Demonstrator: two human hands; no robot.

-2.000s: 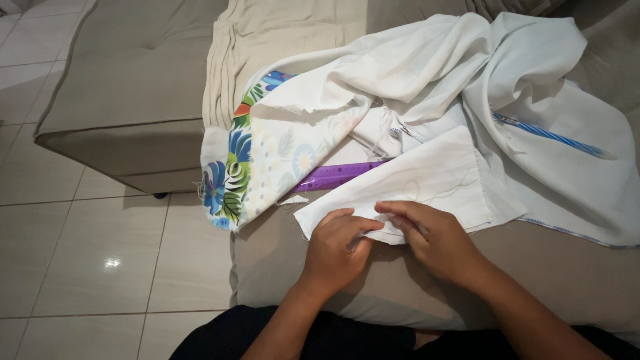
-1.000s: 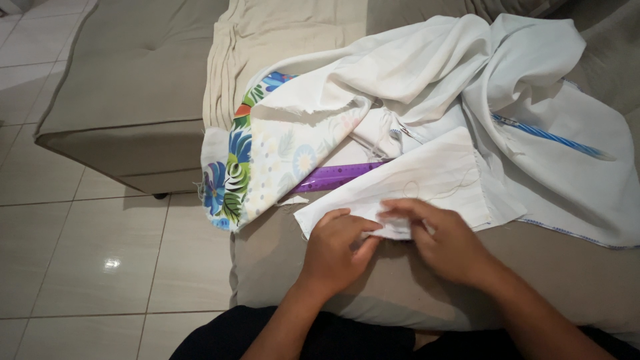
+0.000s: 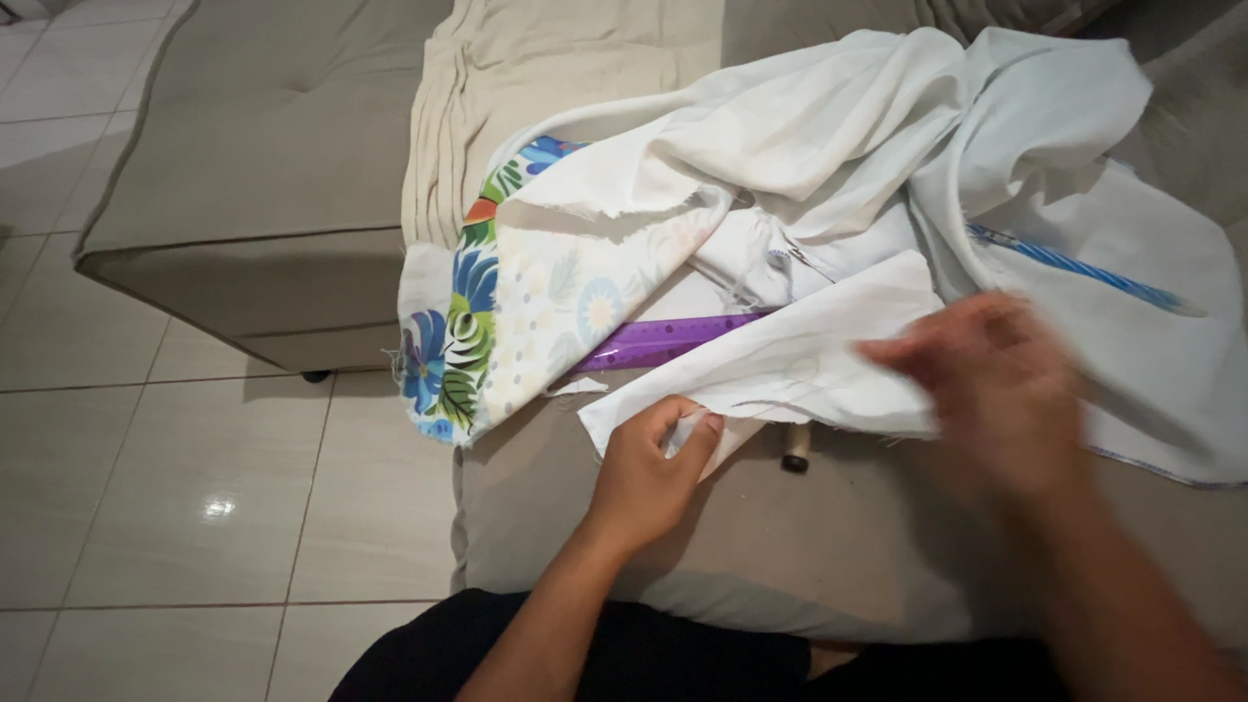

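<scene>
My left hand (image 3: 658,468) pinches the lower edge of a white fabric piece (image 3: 770,375) between thumb and fingers. Above the right part of that piece is my right hand (image 3: 1004,390), blurred, with thumb and fingers close together; whether it holds a needle or thread cannot be told. A dark line runs near the fabric's lower edge. From under that edge a small spool-like object (image 3: 797,448) with a dark end sticks out. A purple ruler (image 3: 673,339) lies partly under the white fabric and a floral-printed cloth (image 3: 473,322).
A larger white cloth (image 3: 829,127) is heaped behind, with a blue twisted-pattern pen-like stick (image 3: 1092,268) on its right part. A small metal item (image 3: 804,258) rests among the folds. All lie on a beige sofa seat (image 3: 721,556). An upholstered section (image 3: 263,136) and tiled floor (image 3: 195,487) are at left.
My right hand has moved away from my left, to the right and up, off the fabric edge. My left hand stays at the edge. The spool-like object now shows below the fabric.
</scene>
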